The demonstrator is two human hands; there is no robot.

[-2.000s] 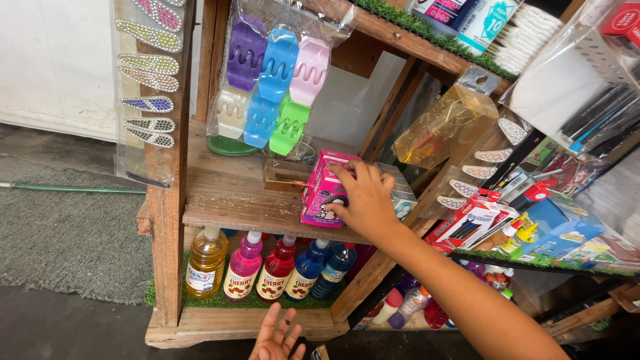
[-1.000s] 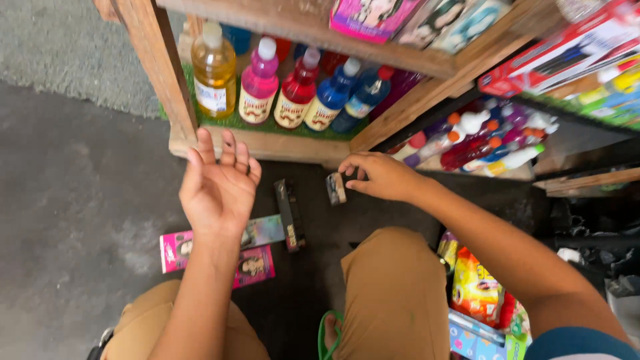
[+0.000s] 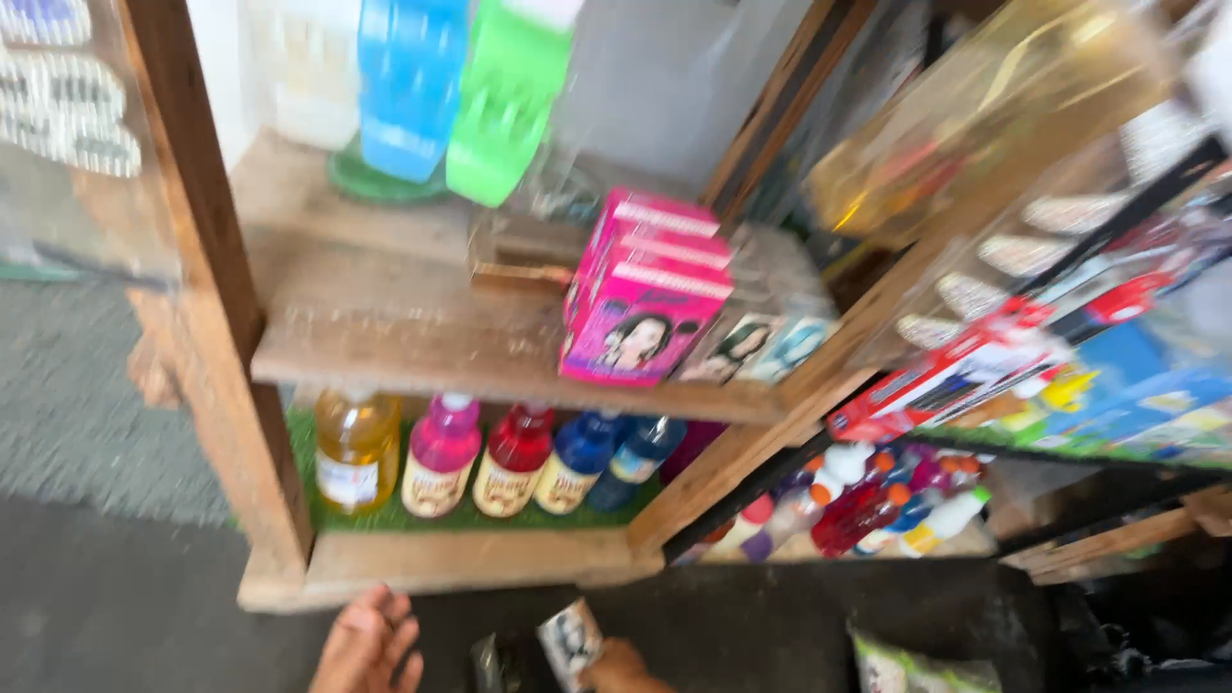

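Observation:
My right hand (image 3: 621, 666), at the bottom edge, holds a small box with a face printed on it (image 3: 572, 643) above the dark floor. To its left my left hand (image 3: 370, 643) is raised with fingers apart and nothing in it. A black box (image 3: 493, 664) lies between them, partly cut off by the frame. On the middle wooden shelf stand pink printed boxes (image 3: 643, 322) in a row, with grey printed boxes (image 3: 760, 342) at their right. Below them, bottles of coloured liquid, such as a magenta one (image 3: 443, 457), line the lowest shelf.
Wooden posts (image 3: 217, 318) frame the shelves. Bagged plastic hair claws (image 3: 505, 106) hang over the middle shelf. A gold-wrapped package (image 3: 982, 115) juts out at upper right, above pen packs (image 3: 953, 371) and piled bottles (image 3: 866, 500). A plastic packet (image 3: 914, 664) lies at lower right.
The small box, near my right hand a second ago, is now held up in it. Two seconds ago that hand was at the pink boxes. The view has tilted up since one second ago.

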